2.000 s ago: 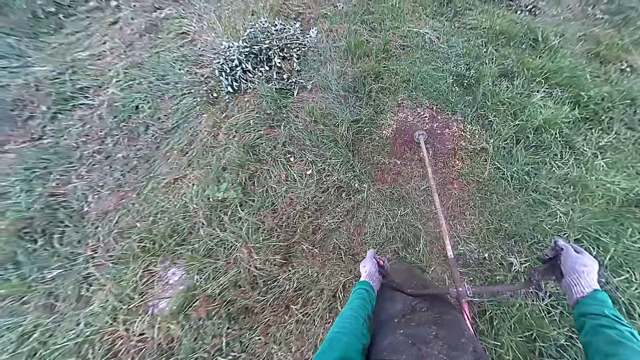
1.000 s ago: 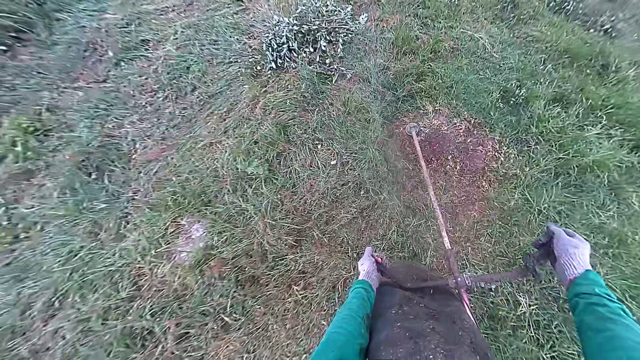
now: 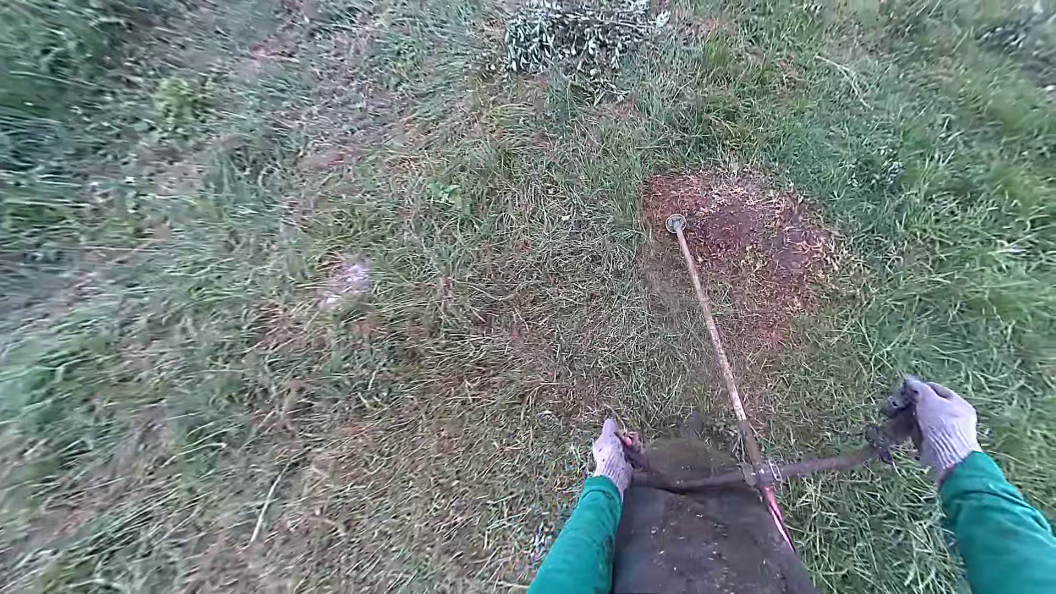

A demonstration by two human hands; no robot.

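Note:
A string trimmer (brush cutter) [image 3: 714, 334] points forward from my body, its round head [image 3: 676, 223] low over a bare reddish patch. My left hand [image 3: 612, 456], in a light knitted glove, is closed around the left grip of its handlebar [image 3: 718, 480]. My right hand [image 3: 940, 421], gloved the same way, holds the dark right grip [image 3: 898, 422]. Both arms wear green sleeves. A dark, dirt-specked apron [image 3: 701, 536] hangs below and behind the bar. The cutting line or blade cannot be made out.
Cut grass [image 3: 511, 355] covers the ground around the bare soil patch [image 3: 755, 239]. A heap of leafy cuttings [image 3: 577, 33] lies at the top. Taller grass [image 3: 982, 264] stands to the right. A pale patch [image 3: 345, 280] shows on the left.
The trimmer head has shifted left relative to the bare patch, from its middle two seconds ago to its left side. Both hands keep hold of the handlebar. The view has moved somewhat.

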